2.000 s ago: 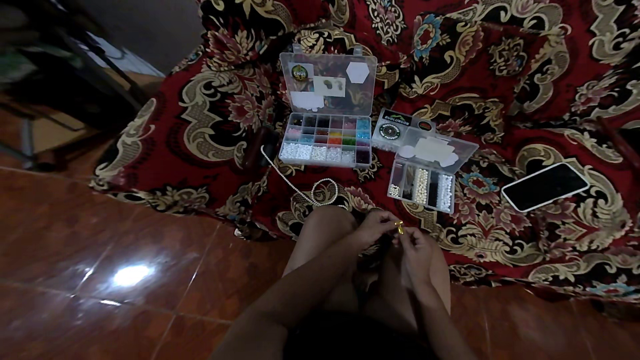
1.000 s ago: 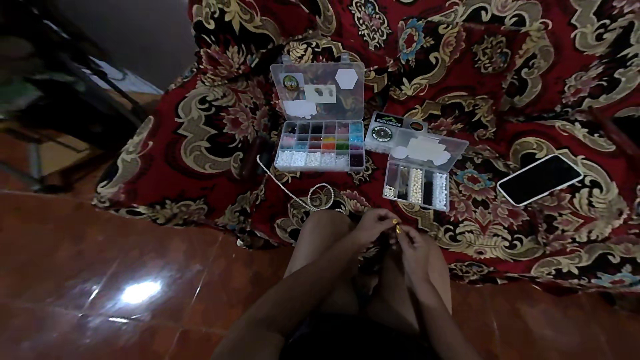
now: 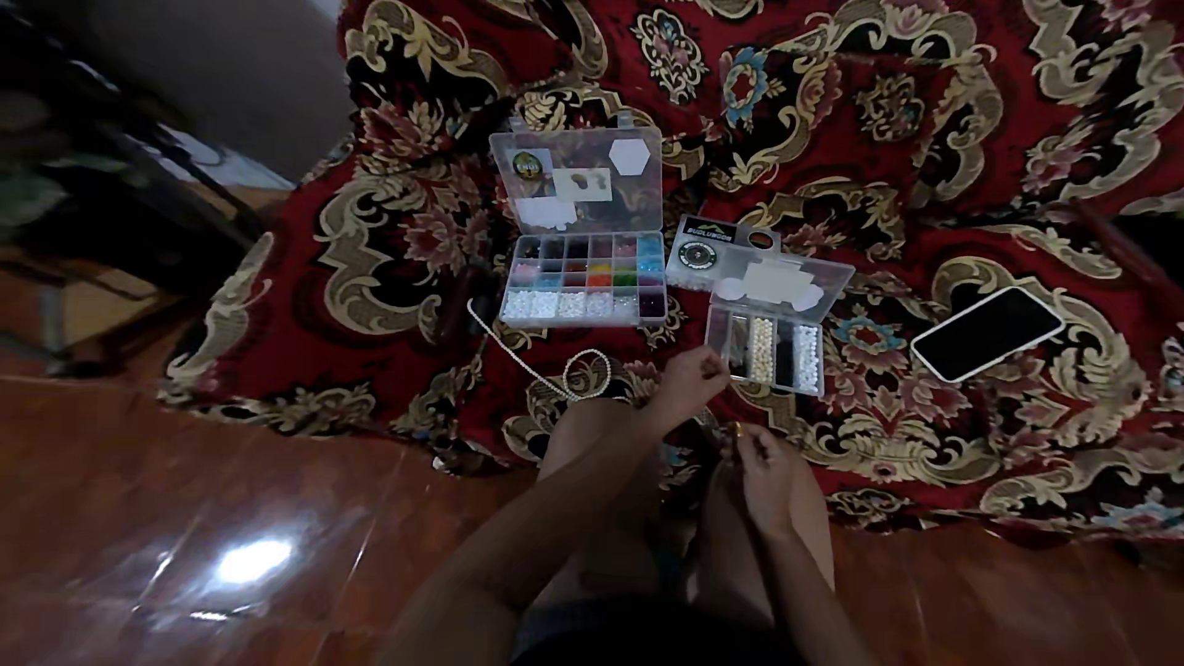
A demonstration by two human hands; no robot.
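Note:
My left hand (image 3: 692, 384) is over the near left corner of the small clear bead box (image 3: 767, 351), fingers bent; whether it holds anything is too small to tell. Below and to its right, my right hand (image 3: 766, 467) pinches a small gold-coloured piece (image 3: 738, 430) above my knee. The small box stands with its lid up, holding cream and white beads in long compartments. A larger clear bead organizer (image 3: 585, 321), also with its lid raised, has many compartments of coloured and white beads. A white bead strand (image 3: 518, 359) with a looped end lies on the patterned cloth.
A phone with a white edge (image 3: 988, 334) lies on the red, black and gold cloth (image 3: 869, 453) at the right. Behind the small box lies another clear case (image 3: 696, 254) bearing writing. Red floor tiles (image 3: 277, 499) are at the lower left, and dark furniture stands at the upper left.
My hands were together at the gold-coloured piece; now they are apart. The left has moved up to the small box's near edge, while the right keeps the piece above my knee.

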